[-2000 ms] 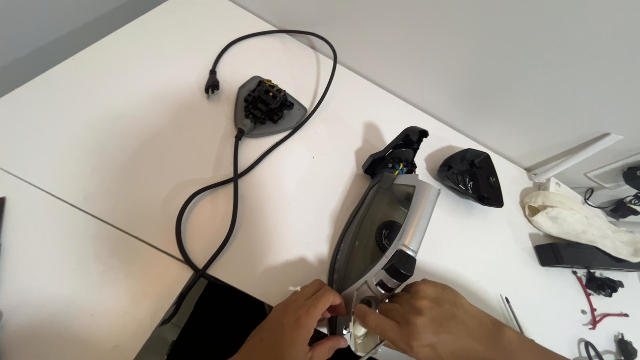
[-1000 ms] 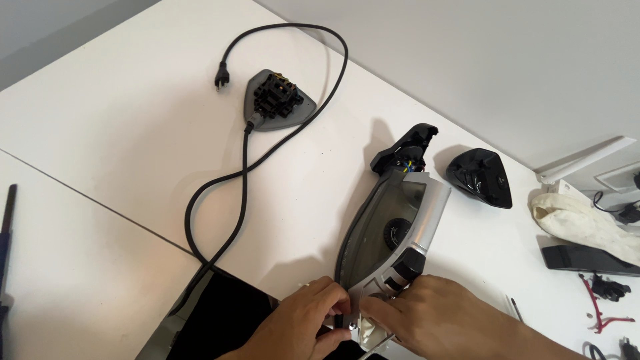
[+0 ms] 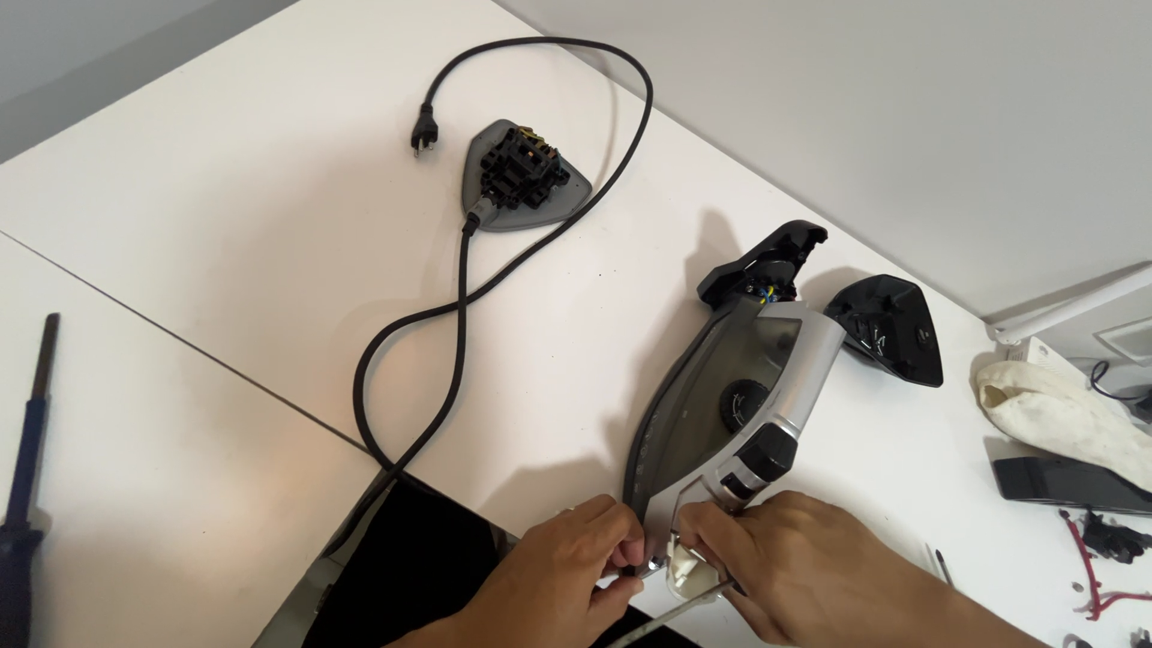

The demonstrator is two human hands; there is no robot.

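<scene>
A partly dismantled steam iron (image 3: 693, 423) lies on its side, its tip toward me and its opened rear, with colored wires, pointing away. My left hand (image 3: 576, 558) pinches the iron's tip on the soleplate side. My right hand (image 3: 792, 558) grips the front of the iron beside a white plastic part (image 3: 688, 571) at the nose. A thin metal rod (image 3: 675, 614) runs from under the right fingers toward the bottom edge; whether the hand holds it cannot be told. Beyond the iron lies a black plastic cover (image 3: 886, 328).
A grey base with a black cord holder (image 3: 522, 175) lies at the upper middle, its power cord (image 3: 459, 360) looping toward me. At the left lies a blue-handled screwdriver (image 3: 27, 468). A white glove (image 3: 1062, 418), a black box (image 3: 1071, 483) and red wires (image 3: 1089, 567) lie at the right.
Both hands stay at the iron's tip. The view has shifted, bringing more of the screwdriver at the left into sight.
</scene>
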